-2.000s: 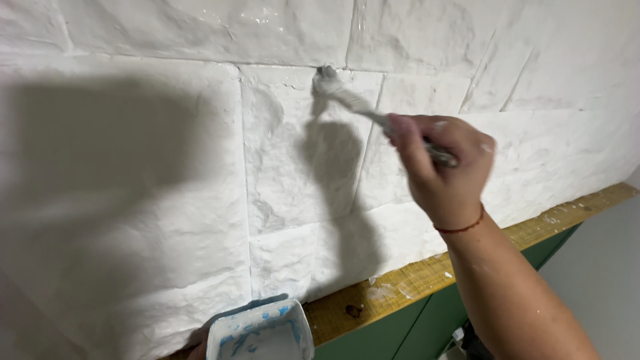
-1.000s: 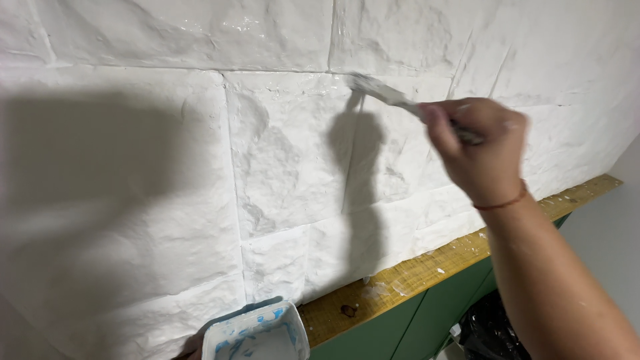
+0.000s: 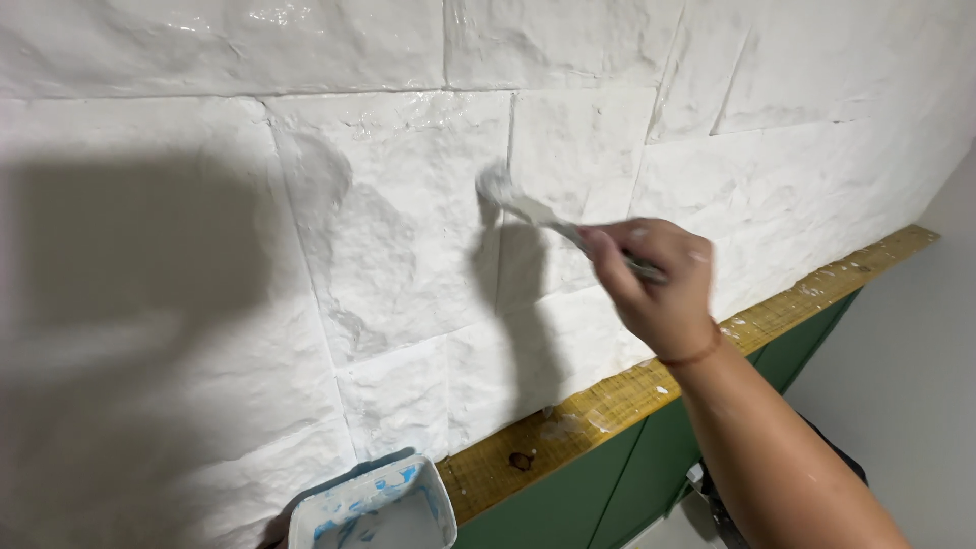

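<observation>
My right hand (image 3: 656, 278), with a reddish cord at the wrist, grips the handle of a paintbrush (image 3: 537, 212). The brush's bristles, blurred, are at the white stone-textured wall (image 3: 381, 229), beside a vertical joint between blocks. Wet, shiny paint shows near the horizontal joint above and on the upper blocks. A white plastic tub (image 3: 374, 507) with white paint inside and blue marks on its walls is at the bottom edge. A small part of my left hand (image 3: 276, 534) shows at the tub's left side, mostly hidden behind it.
A wooden ledge (image 3: 564, 427) spotted with white paint runs along the wall's foot, above green panels (image 3: 602, 476). A black plastic bag (image 3: 720, 503) lies lower right, partly behind my forearm. A plain grey wall (image 3: 892, 381) stands at the right. Dark shadows fall on the white wall.
The brush in my right hand has moved down the wall, from the horizontal joint to the block face beneath it. The tub stays near the bottom edge.
</observation>
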